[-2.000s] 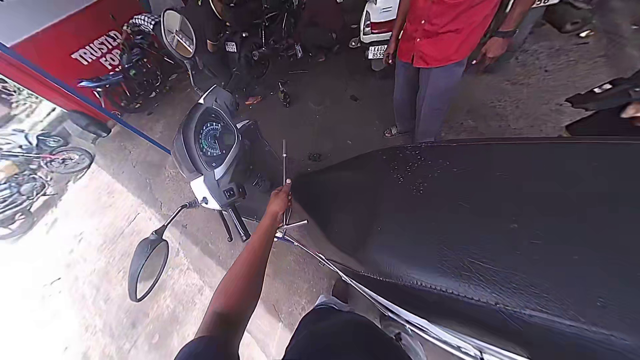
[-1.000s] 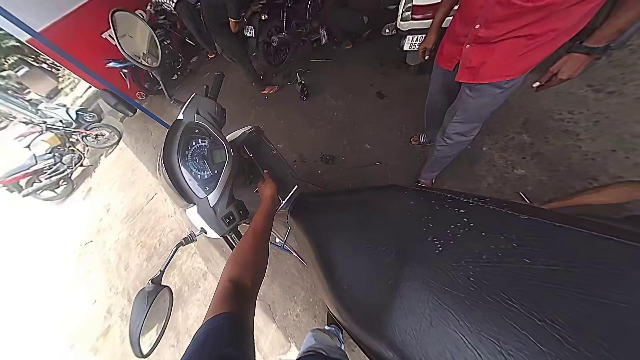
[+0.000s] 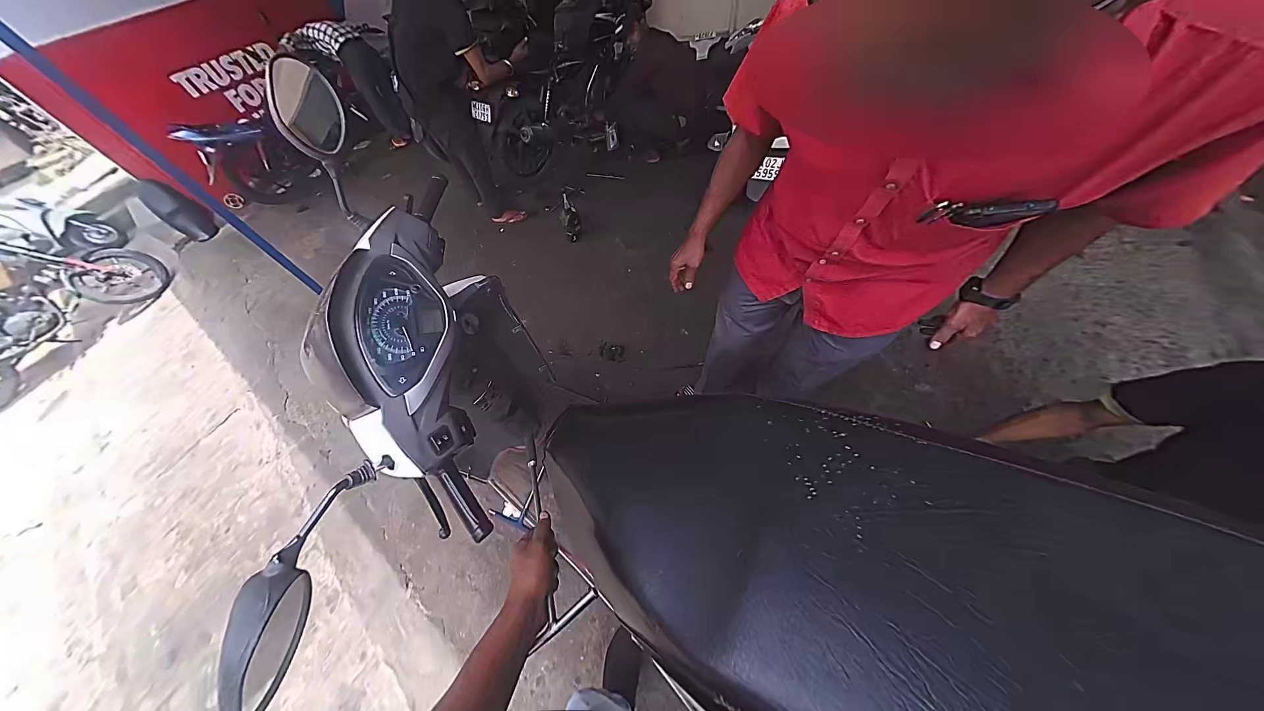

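My left hand (image 3: 534, 561) is closed around the shaft of a metal T-handle wrench (image 3: 568, 622), whose crossbar shows below the hand. The thin dark shaft rises above my fist beside the front edge of the black scooter seat (image 3: 711, 513). To the left of the hand is the scooter's handlebar grip (image 3: 464, 504) with its brake lever, and beyond it the instrument cluster (image 3: 400, 324). Part of a blue and silver object (image 3: 513, 515) shows just left of the hand; what it is, I cannot tell. My right hand is out of view.
A person in a red shirt (image 3: 859, 247) stands across the scooter. Another person's arm (image 3: 1052, 423) reaches in at the right. Two mirrors (image 3: 306, 104) stick out from the handlebar. People and motorcycles (image 3: 528, 138) are at the back, near a blue pole (image 3: 158, 158).
The person in red has come closer to the scooter. My left hand has drawn back from the scooter's front panel toward me. An arm at the right edge, absent two seconds ago, is in view.
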